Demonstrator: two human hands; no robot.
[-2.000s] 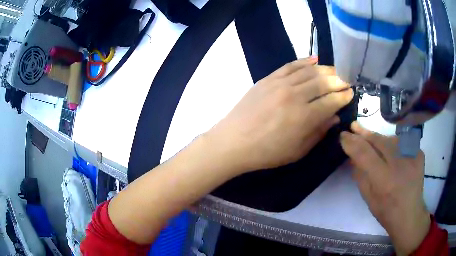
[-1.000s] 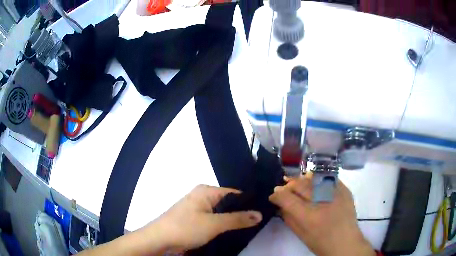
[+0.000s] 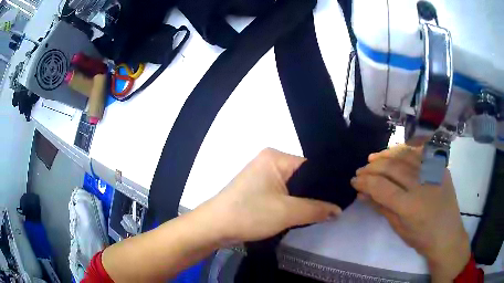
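A long black fabric strip (image 3: pixel 190 127) loops over the white tabletop, and another length (image 3: pixel 306 94) runs down to my hands. My left hand (image 3: pixel 265 193) grips the black fabric between thumb and fingers, left of the needle area. My right hand (image 3: pixel 409 193) lies at the fabric's right edge, just below the presser foot area (image 3: pixel 398 124), with fingertips bent onto the cloth. Whether it pinches the cloth is hard to tell. The white sewing machine head (image 3: pixel 381 66) with a blue stripe stands above. The needle is not clearly visible.
A small grey block (image 3: pixel 434 166) hangs beside my right hand. A thin metal rod (image 3: pixel 348 85) stands left of the head. Thread cones (image 3: pixel 96 98) and orange-yellow scissors (image 3: pixel 122 85) lie at left near a grey vented box (image 3: pixel 52 63). A dark flat bar (image 3: pixel 493 215) is at far right.
The camera view has shifted, so the machine head shows farther right than one second ago. Since two seconds ago, my left hand has moved from beside the needle down and left, still on the fabric.
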